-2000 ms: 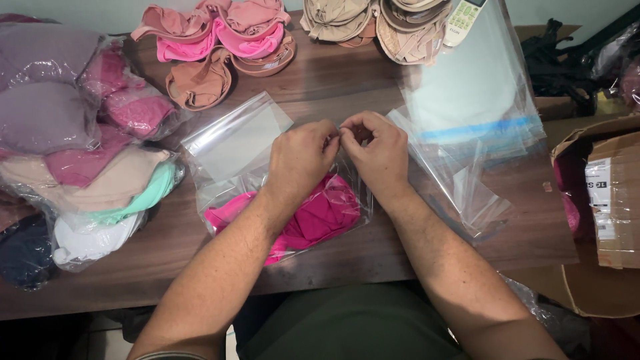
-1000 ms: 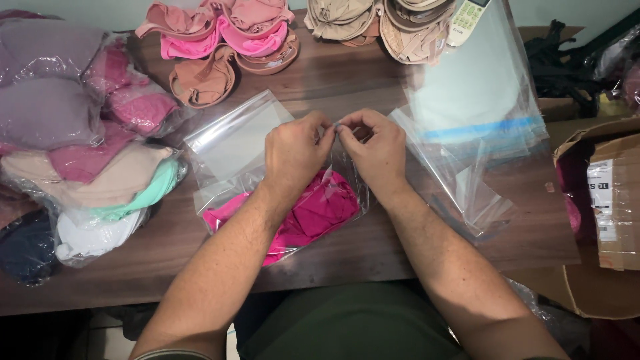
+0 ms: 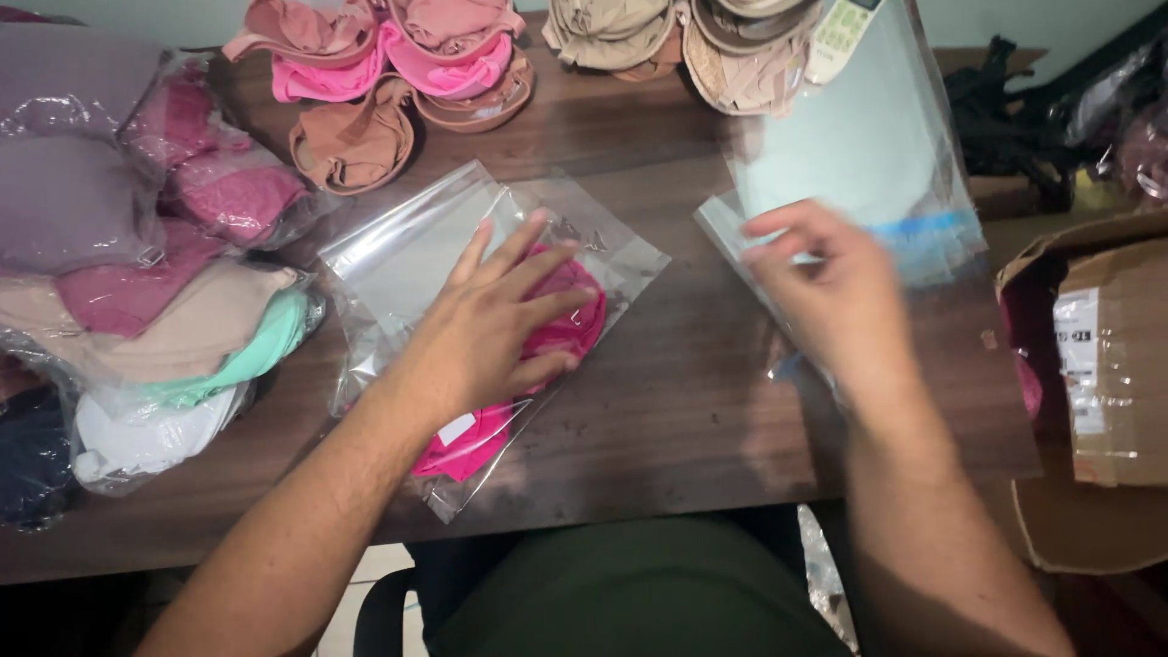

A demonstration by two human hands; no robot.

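Observation:
My left hand [image 3: 497,319] lies spread, palm down, on a clear plastic bag [image 3: 639,265] with a bright pink bra [image 3: 570,324] in it. A small white tag shows at the lower part of the pink fabric. Under and left of this bag lies another clear plastic sheet or bag [image 3: 401,246]. My right hand [image 3: 821,283], blurred, is over the clear bags at the right, thumb and fingers curled near each other; whether it holds anything cannot be told. Behind it lies a stack of clear bags with a blue strip [image 3: 922,237].
Bagged bras [image 3: 182,338] are heaped at the left. Nested pink and brown bras [image 3: 356,119] and beige bras [image 3: 620,32] stand along the back, beside a remote control [image 3: 844,36]. An open cardboard box [image 3: 1122,365] is at the right of the wooden table [image 3: 675,429].
My hands were together above the pink bra's bag; now they are apart. The left has flattened onto the bag, and the right has moved right to the other clear bags.

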